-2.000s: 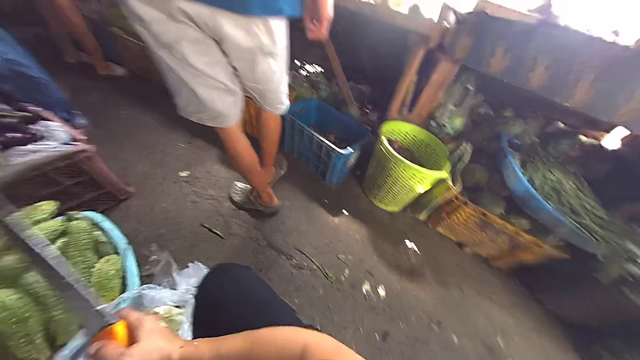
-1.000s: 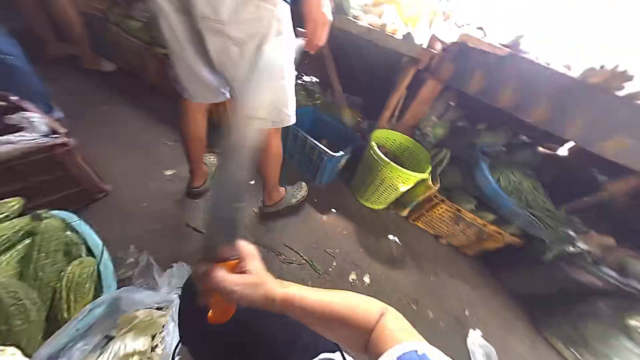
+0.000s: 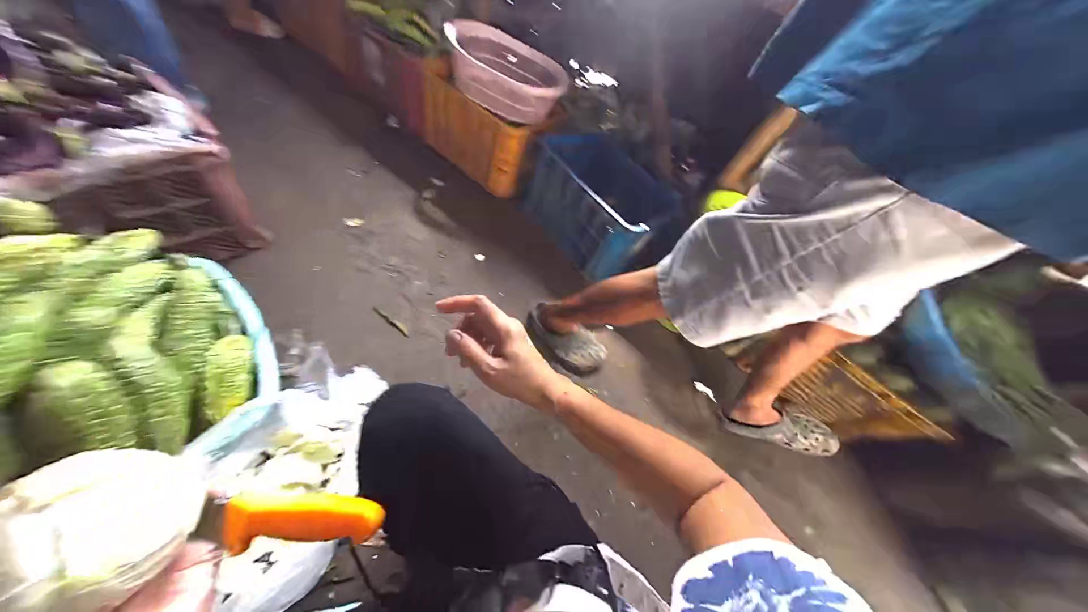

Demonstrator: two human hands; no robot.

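My right hand (image 3: 497, 344) is held out over the floor in the middle of the view, fingers apart and holding nothing. Low at the left edge, my left hand (image 3: 178, 582) grips a pale, round vegetable that looks like a cabbage (image 3: 98, 518). An orange knife handle (image 3: 297, 518) sticks out beside it, close to the left hand; the blade is hidden, and what holds the knife cannot be told. Behind the cabbage, bitter melons (image 3: 123, 331) fill a light-blue tub (image 3: 263, 357). Vegetable trimmings (image 3: 297, 459) lie in a white plastic bag (image 3: 357, 395) by my knee.
A person in light shorts (image 3: 816, 238) and clogs stands close on the right. A blue crate (image 3: 565, 200), an orange crate (image 3: 463, 127) and a pink tub (image 3: 501, 76) line the far side. Eggplants (image 3: 85, 102) lie at upper left. A yellow-orange basket (image 3: 841, 395) stands behind the person.
My right hand held the orange-handled knife one second ago and is now empty, with the knife down by my left hand. The cabbage has come into view. The person is now farther right.
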